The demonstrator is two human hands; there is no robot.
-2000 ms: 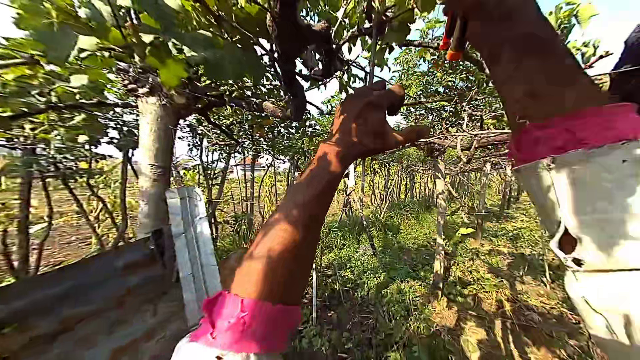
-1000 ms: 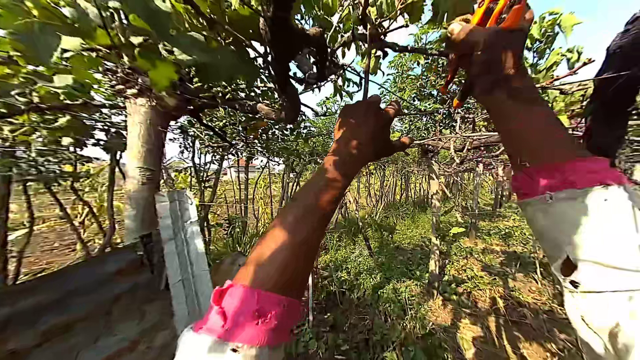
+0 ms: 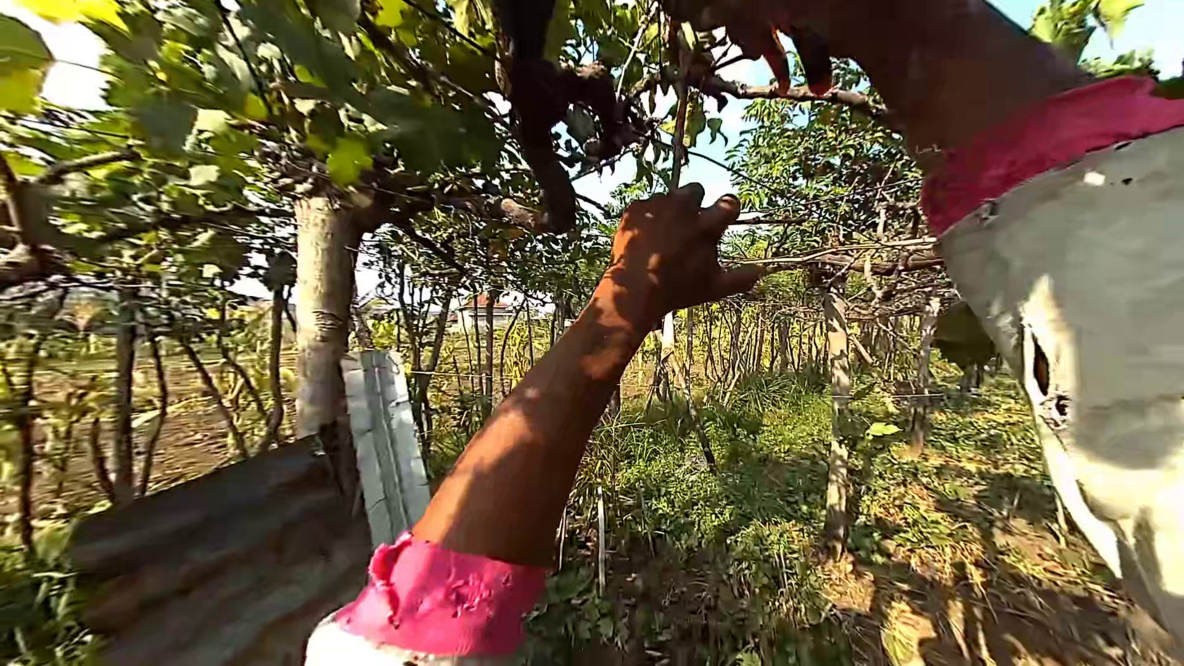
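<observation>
My left hand (image 3: 680, 245) is raised at the middle of the view, its fingers closed around the lower end of a thin brown vine cane (image 3: 681, 120) that hangs from the canopy. My right hand (image 3: 786, 20) is at the top edge, mostly cut off and in shadow, near the upper part of that cane. Below it show the tips of red-handled pruning shears (image 3: 803, 67); how the fingers hold them is hidden. A thick dark vine branch (image 3: 546, 139) hangs just left of the cane.
A pale trunk (image 3: 324, 314) stands at left, with a grey corrugated sheet (image 3: 388, 444) leaning by it and a dark sheet (image 3: 231, 555) lower left. Thin branches (image 3: 860, 259) cross at right above a wooden post (image 3: 837, 416). Green undergrowth covers the ground.
My right hand, with the orange-red shears plainly in it one second ago, has moved up and left toward the cane and partly out of view. My left hand keeps its hold on the cane.
</observation>
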